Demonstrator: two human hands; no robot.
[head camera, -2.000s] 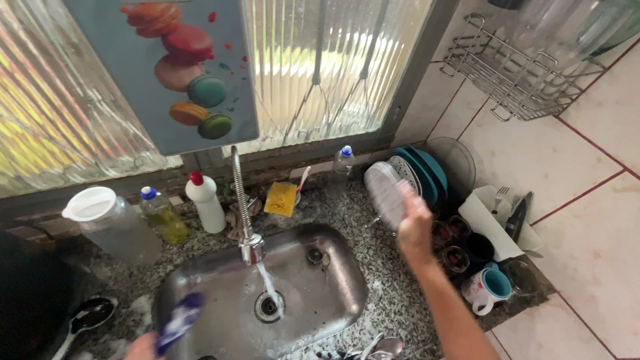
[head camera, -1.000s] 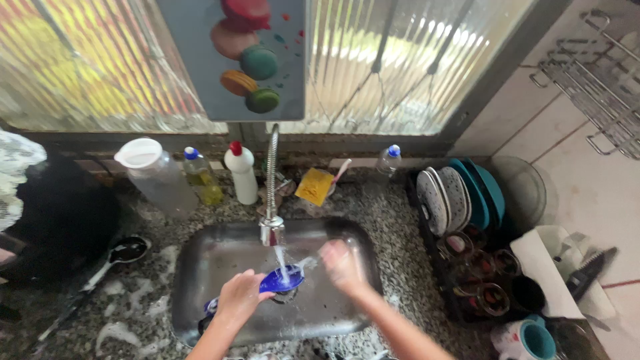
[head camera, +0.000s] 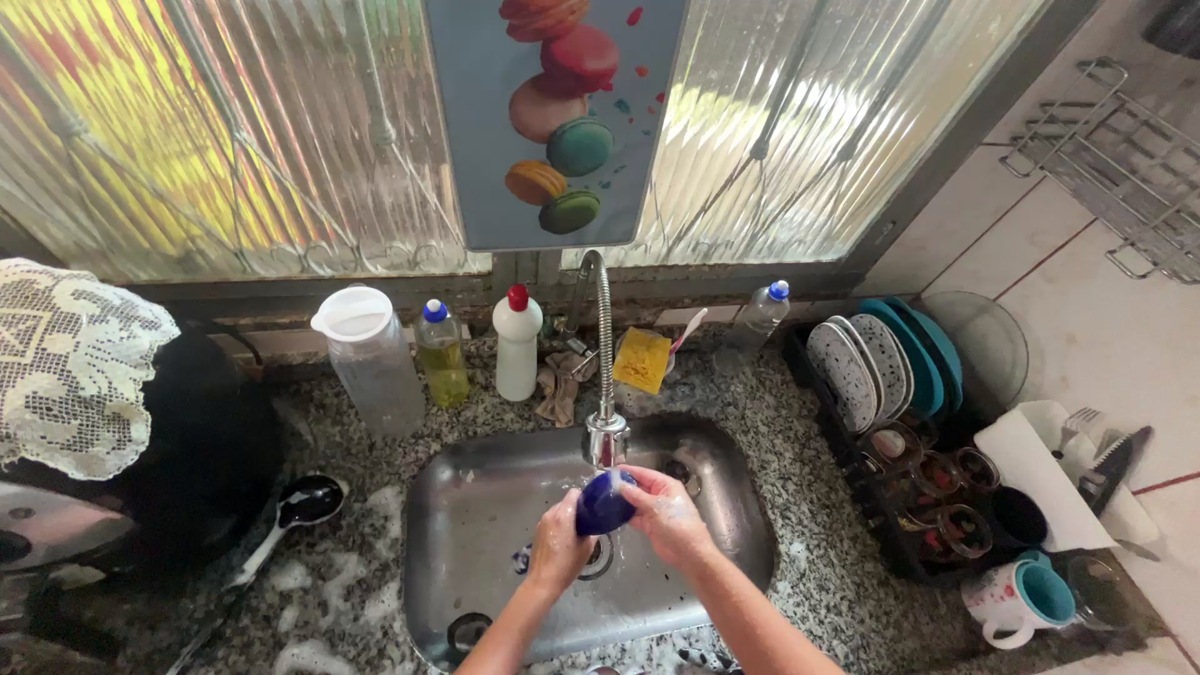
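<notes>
A dark blue, rounded utensil head (head camera: 605, 503), perhaps a large spoon or ladle, is held under the chrome faucet (head camera: 606, 436) over the steel sink (head camera: 441, 487). My left hand (head camera: 560, 544) grips it from the left, and a patterned end, probably of its handle, shows below that hand. My right hand (head camera: 667, 514), with some suds on it, has its fingers on the right edge of the blue piece. Water runs down around it toward the drain (head camera: 596, 555).
Behind the sink stand a plastic pitcher (head camera: 375, 375), bottles and a yellow sponge (head camera: 642, 360). A black dish rack (head camera: 867, 506) with plates and glasses is at right, near a mug (head camera: 1017, 600). A black spoon (head camera: 311, 502) lies left on the sudsy granite counter.
My right hand was at the plates in the rack two seconds ago, then open over the sink; now it touches the blue utensil. My left hand has brought the utensil up under the faucet.
</notes>
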